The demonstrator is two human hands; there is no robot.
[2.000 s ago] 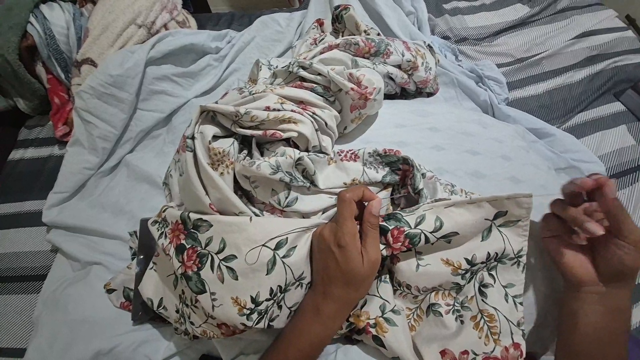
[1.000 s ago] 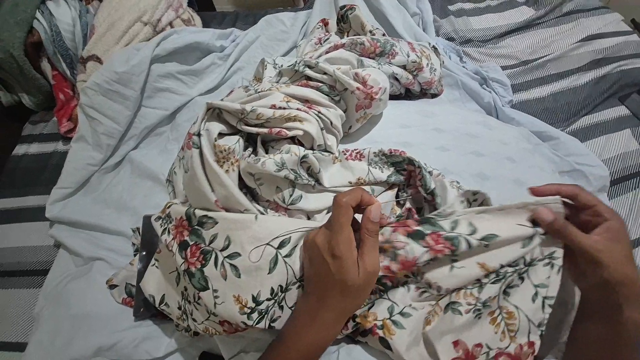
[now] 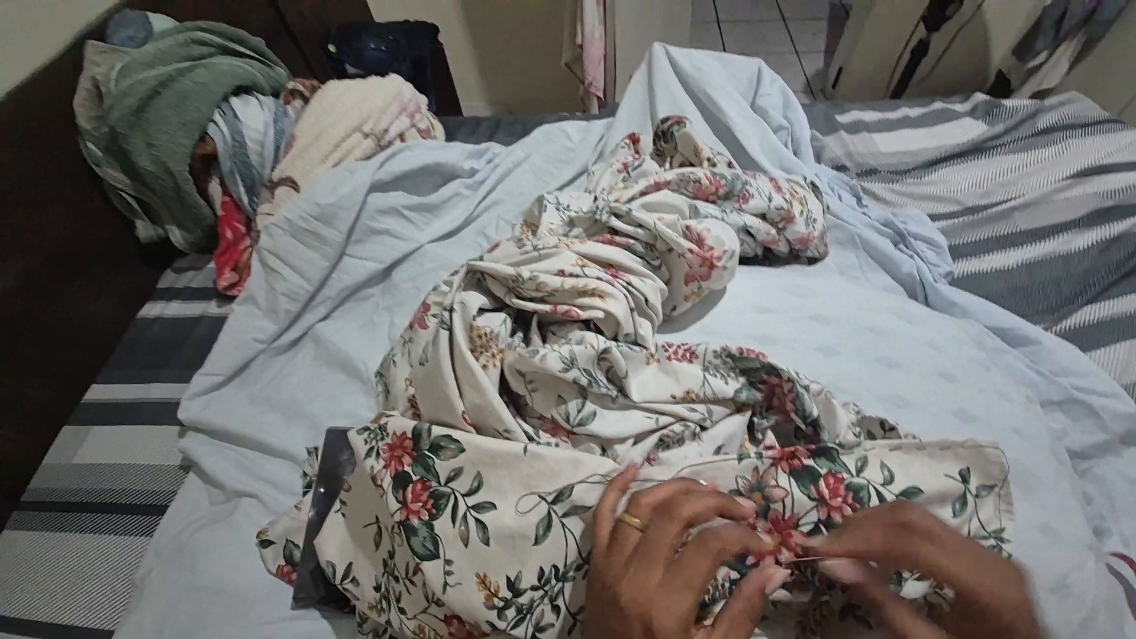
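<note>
A cream fabric with red flowers and green leaves (image 3: 390,497) lies bunched in folds, its near part spread flat. My left hand (image 3: 683,550), with a ring on one finger, pinches this fabric between thumb and fingertips near the lower middle. Close on its right, my right hand (image 3: 914,564) holds a thin needle (image 3: 803,560) between thumb and finger, its tip near the left fingertips. A dark thread (image 3: 541,497) curls loosely over the fabric left of my left hand. The right hand is partly blurred.
Beneath the fabric a pale blue sheet (image 3: 887,346) covers part of a striped bedcover (image 3: 115,479). A dark flat object (image 3: 321,515) sticks out by the fabric's left edge. Folded blankets and towels (image 3: 204,133) are heaped at the back left.
My right hand has moved from the fabric's right edge in toward my left hand. The left hand, earlier a closed pinch, now has its fingers spread over the fabric. The view has tilted up.
</note>
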